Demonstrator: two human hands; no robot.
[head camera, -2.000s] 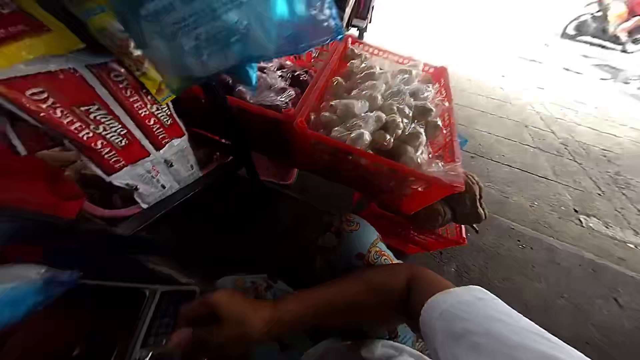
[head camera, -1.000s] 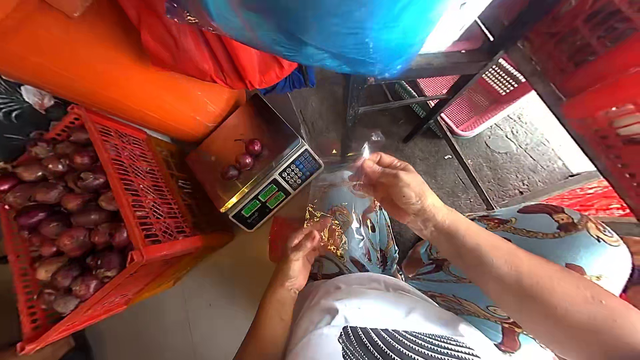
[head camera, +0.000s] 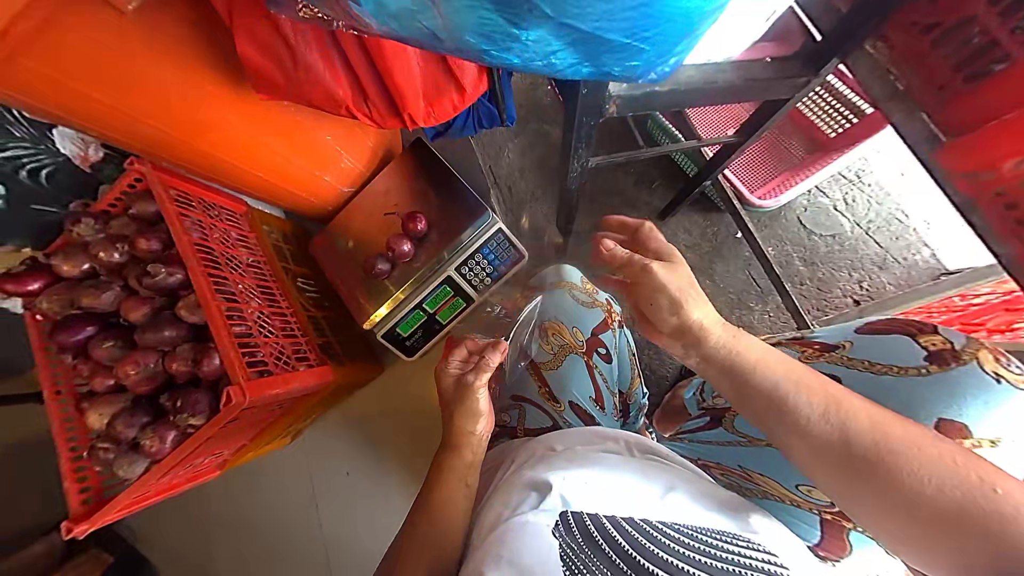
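Observation:
A thin clear plastic bag (head camera: 524, 324) hangs above my lap, its edge pinched between the thumb and fingers of my left hand (head camera: 470, 376). My right hand (head camera: 652, 284) is raised to the right of the bag with its fingers slightly curled; whether it touches the clear film cannot be told. Three small red onions (head camera: 401, 247) lie in a row on the metal pan of a digital scale (head camera: 352, 264), ahead and to the left of my left hand. The scale's display panel (head camera: 436, 312) is lit green.
At left stands a red plastic crate (head camera: 240, 320) of red onions (head camera: 140, 368), beside an orange cylindrical object (head camera: 200, 120). A blue plastic bag (head camera: 512, 32) hangs at the top. Right of the scale are a dark frame (head camera: 580, 144) and a pink basket (head camera: 784, 160).
The view has swung from the crates beside the paving to the scale. Since one second ago, my right hand has opened its pinch; my left hand still has the clear bag.

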